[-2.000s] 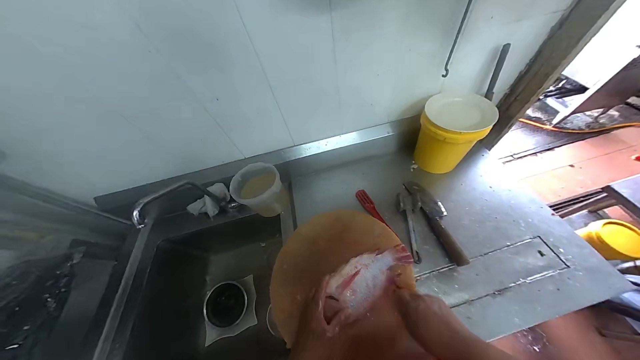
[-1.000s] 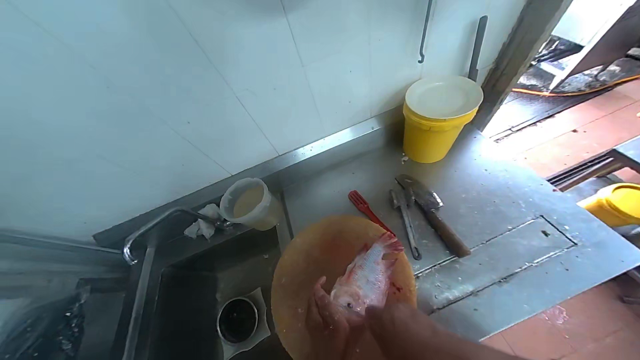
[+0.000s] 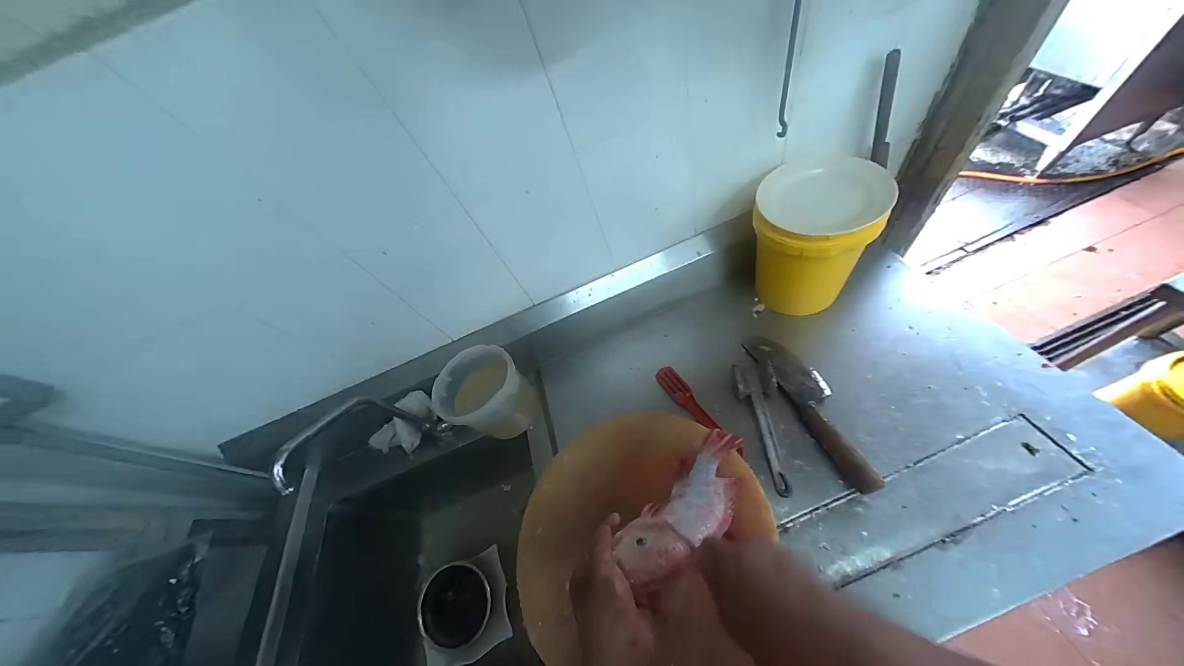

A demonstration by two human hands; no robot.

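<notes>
A pale reddish whole fish (image 3: 696, 507) lies on a round cutting board (image 3: 592, 472), its tail pointing away from me and its head near me. My left hand (image 3: 615, 601) grips the fish at the left side of its head. My right hand (image 3: 731, 578) is blurred and lies against the belly side near the head; what its fingers hold, if anything, is hidden. Past the board's right edge lie a red-handled tool (image 3: 683, 393), partly behind the tail, a metal tool with a long handle (image 3: 766, 430) and a wooden-handled metal tool (image 3: 823, 425).
A steel sink (image 3: 370, 555) with a round drain (image 3: 454, 606) and a faucet (image 3: 324, 421) is at the left. A plastic container (image 3: 486, 393) stands behind it. A lidded yellow bucket (image 3: 803, 268) stands by the wall on the steel counter (image 3: 980, 518).
Two seconds ago the fish's pale, opened side and red inside showed near my hands; now its head and eye show, with the tail pointing away. My left hand has come to the head.
</notes>
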